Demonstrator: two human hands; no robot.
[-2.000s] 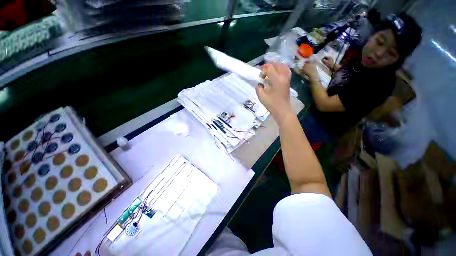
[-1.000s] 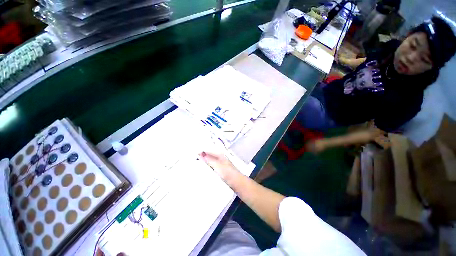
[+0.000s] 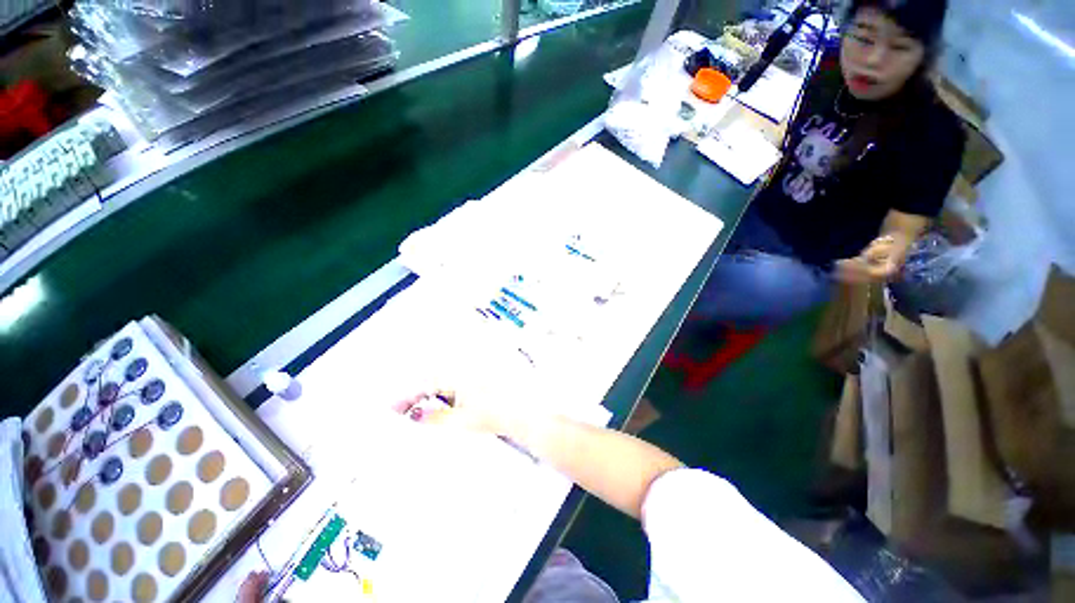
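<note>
The white plastic housing in front of me bears a green circuit board (image 3: 321,548), a second small board (image 3: 368,544), thin wires and a yellow part (image 3: 368,587). Its white body blends into the white paper. My right hand (image 3: 442,409) is low over the white area above the housing, overexposed; whether its fingers hold anything is unclear. Only fingertips of my left hand (image 3: 254,587) show at the bottom edge, left of the green board, beside the housing's edge. Stacked housings with boards (image 3: 509,309) lie farther right, their outlines washed out.
A speaker tray (image 3: 130,471) with round tan holes and several wired discs stands at the left. A small bottle (image 3: 278,382) is beside it. Bagged stacks (image 3: 236,59) lie on the shelf behind. A person (image 3: 861,153) sits at the right, near a clear bag (image 3: 642,130) and orange container (image 3: 710,84).
My right hand first left the right pile, where it held a white panel, then moved farther left over the work. The speaker disc seen on the housing earlier no longer shows.
</note>
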